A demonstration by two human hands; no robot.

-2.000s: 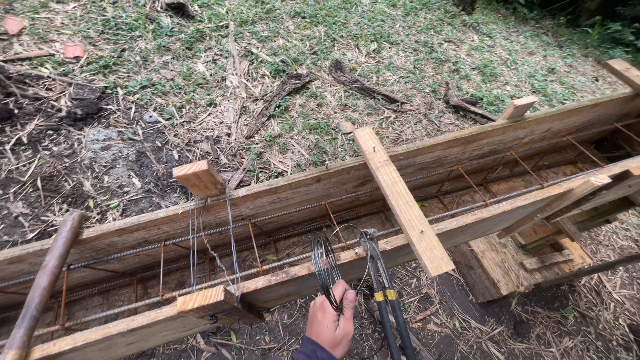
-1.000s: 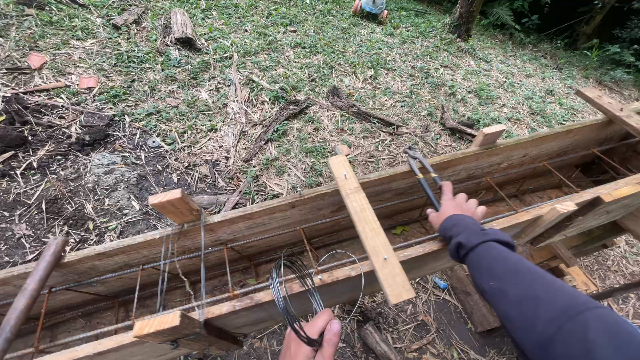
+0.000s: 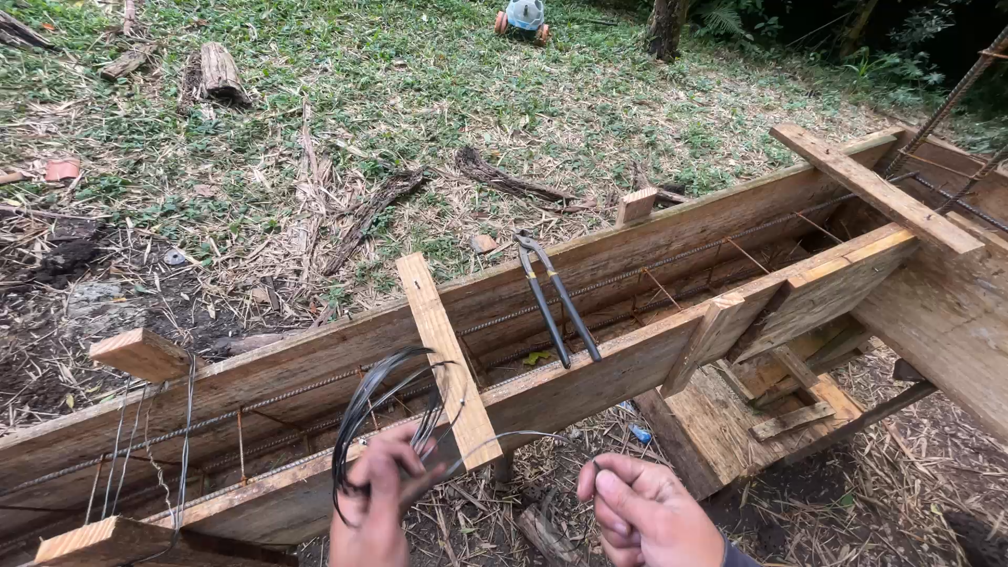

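Observation:
My left hand [image 3: 386, 480] holds a coil of dark tie wire [image 3: 366, 405] in front of the near board of a wooden formwork trough [image 3: 575, 386]. A strand runs from the coil to my right hand [image 3: 642, 504], whose thumb and index finger pinch its end. Long-handled pincers [image 3: 555, 299] with dark grips lie across the trough's two side boards, jaws on the far one. Left of them a short wooden crosspiece [image 3: 445, 354] bridges the boards. Ribbed rebar [image 3: 606, 285] with thin rusty stirrups runs inside the trough.
Wire ties [image 3: 187, 441] loop around a wood block [image 3: 146, 354] at the left. Another plank [image 3: 874, 185] crosses the trough at the right, near slanting rebar. Below stands a wooden box-like frame [image 3: 732, 425]. Bark pieces [image 3: 504, 177] and logs lie on the grass behind.
The pincers, under my right hand a second ago, now lie across the boards released. My right hand has come back toward my left and pinches the wire end. The view has shifted to the right.

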